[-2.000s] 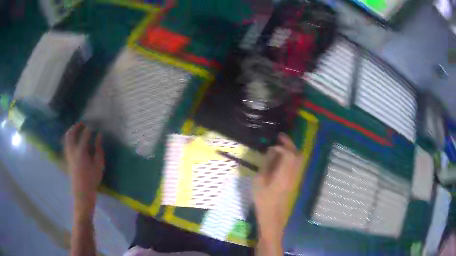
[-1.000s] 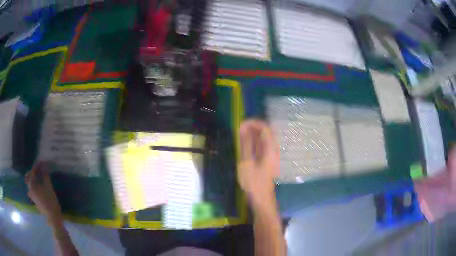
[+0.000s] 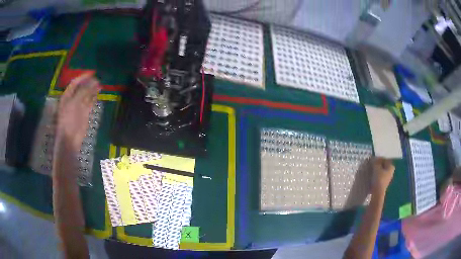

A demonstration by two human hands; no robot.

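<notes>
My left hand [image 3: 78, 103] is raised over the left component tray [image 3: 93, 136]; it is blurred and partly covers the tray, and I cannot tell if it holds anything. My right hand [image 3: 382, 172] is curled at the right edge of the smaller right component tray [image 3: 349, 177]; its fingertips are hidden. The larger right component tray [image 3: 293, 177] adjoins it. The black test fixture [image 3: 167, 101] stands on its base plate, with its red clamp handle [image 3: 155, 53] untouched.
Label sheets [image 3: 172, 212] lie in front of the fixture, with a yellow sheet [image 3: 177, 164], a thin black stick [image 3: 169, 171] and a green tag [image 3: 190, 234]. Rear trays [image 3: 235, 50] are behind. A grey-white stack [image 3: 6, 129] is far left. Another person's pink sleeve [image 3: 424, 230] shows at right.
The view has turned to the right. My right hand has moved right, from beside the sheets to the right trays' far edge. My left hand has moved up over the left tray.
</notes>
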